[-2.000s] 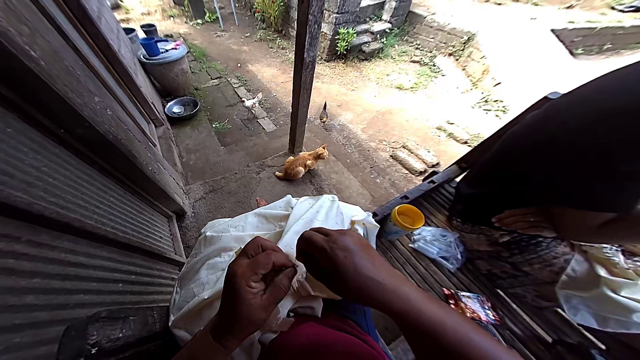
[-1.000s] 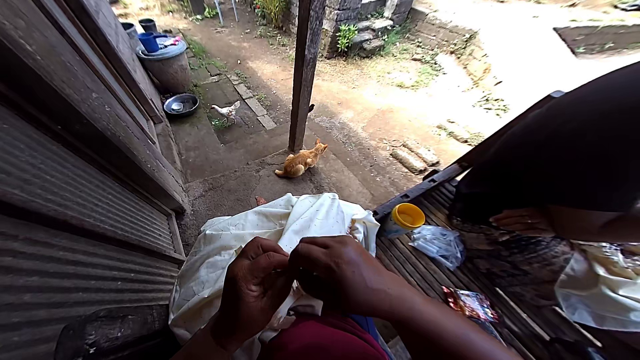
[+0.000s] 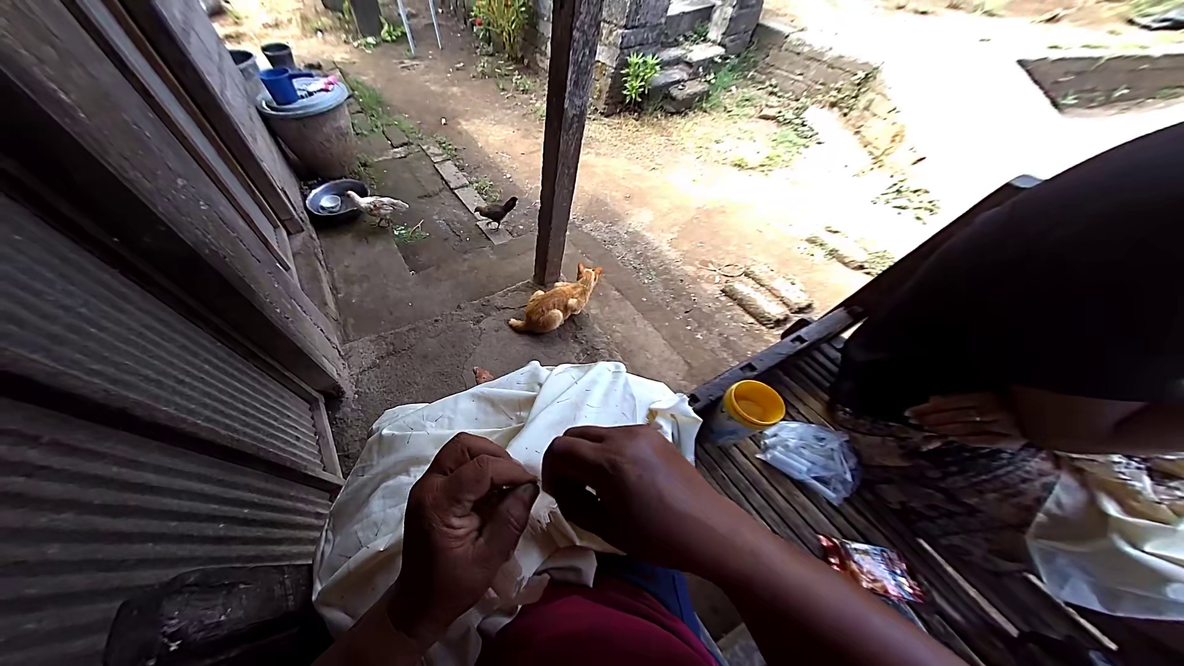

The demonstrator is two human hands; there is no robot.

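Observation:
A white cloth (image 3: 398, 472) with short dark marks lies across my lap. Above it my left hand (image 3: 467, 527) has its thumb and forefinger pinched together, and a tiny pale bit shows at their tips; what it is I cannot tell. My right hand (image 3: 620, 490) is close beside it, over the cloth, fingers curled down. Its fingertips are hidden, so whether it holds anything cannot be seen. Frayed threads (image 3: 546, 523) of cloth show just below the two hands.
On the slatted bamboo bench (image 3: 740, 481) at right stand a yellow-rimmed tub (image 3: 754, 404), a clear plastic bag (image 3: 809, 458) and a shiny packet (image 3: 869, 566). A person in dark clothing (image 3: 1017, 277) sits there. An orange cat (image 3: 558, 303) crouches by the wooden post (image 3: 564, 139); two chickens stand beyond.
My hands, which were touching a second ago, are now slightly apart. The pale chicken has moved to the basin, and a dark chicken is in view left of the post.

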